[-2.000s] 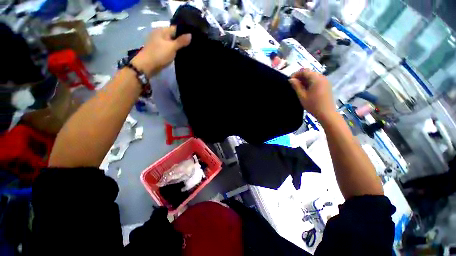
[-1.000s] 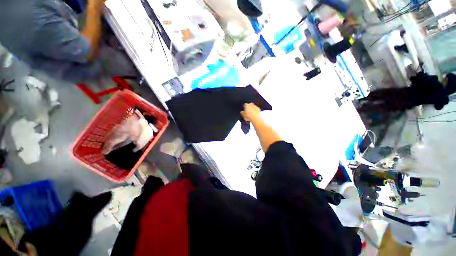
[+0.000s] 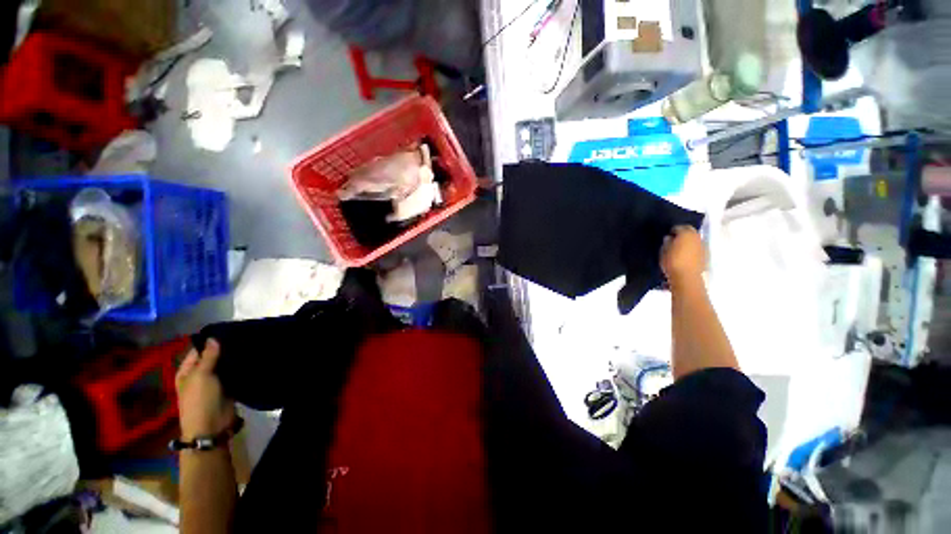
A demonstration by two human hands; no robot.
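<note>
A black cloth panel (image 3: 579,224) lies flat on the white sewing table (image 3: 563,349), its left edge at the table's edge. My right hand (image 3: 683,256) pinches its right corner. My left hand (image 3: 201,391), with a bracelet at the wrist, holds the end of another black cloth (image 3: 266,360) out to the left of my lap. This cloth merges with my black clothing, so its extent is unclear. Some fingers of both hands are hidden.
A red-pink crate (image 3: 332,224) with pale and black cloth stands on the scrap-strewn floor. A blue crate (image 3: 188,245) and red crates stand left. Black-handled scissors (image 3: 601,399) lie on the table near the machine parts. A white machine head (image 3: 647,63) stands behind the panel.
Two seconds ago both hands held a large black cloth up. It has come down to the left in my left hand. My right hand moved to the panel on the table. The view has shifted.
</note>
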